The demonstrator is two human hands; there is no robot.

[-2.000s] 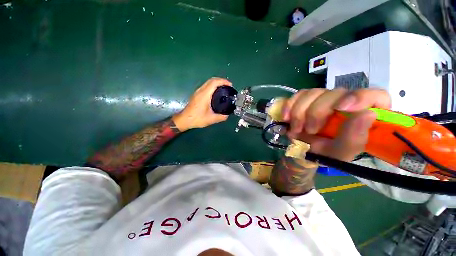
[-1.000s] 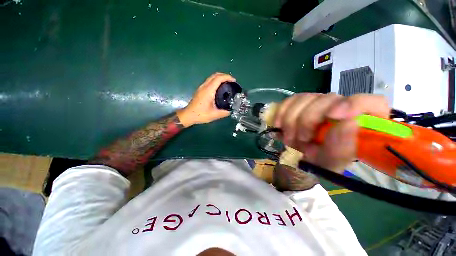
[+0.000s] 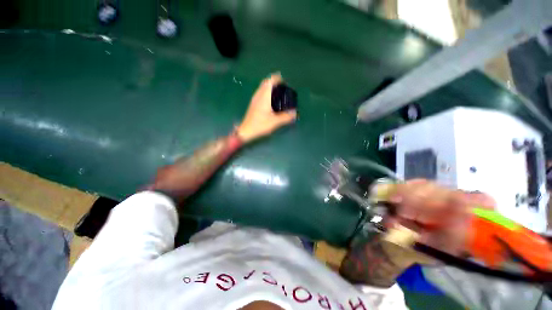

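Observation:
My left hand holds a small black cylindrical housing above the green surface. My right hand grips the orange electric screwdriver with its lime-green strip, at the right. The metal screwdriver nose points left and is blurred; it is apart from the housing, below and to the right of it. Cream tape wrapping sits around the front of the driver, by my fingers. A whitish feed tube curves to the nose. The screw tip cannot be made out.
The green surface has a brown board edge. At the back lie a black housing and two small round pieces with pale faces. A pale post crosses at the upper right, above the white screw feeder.
The driver nose has come away from the housing, and my right hand has moved down and right. My left hand has lifted the housing away, up and back. The view has turned, showing more of the back.

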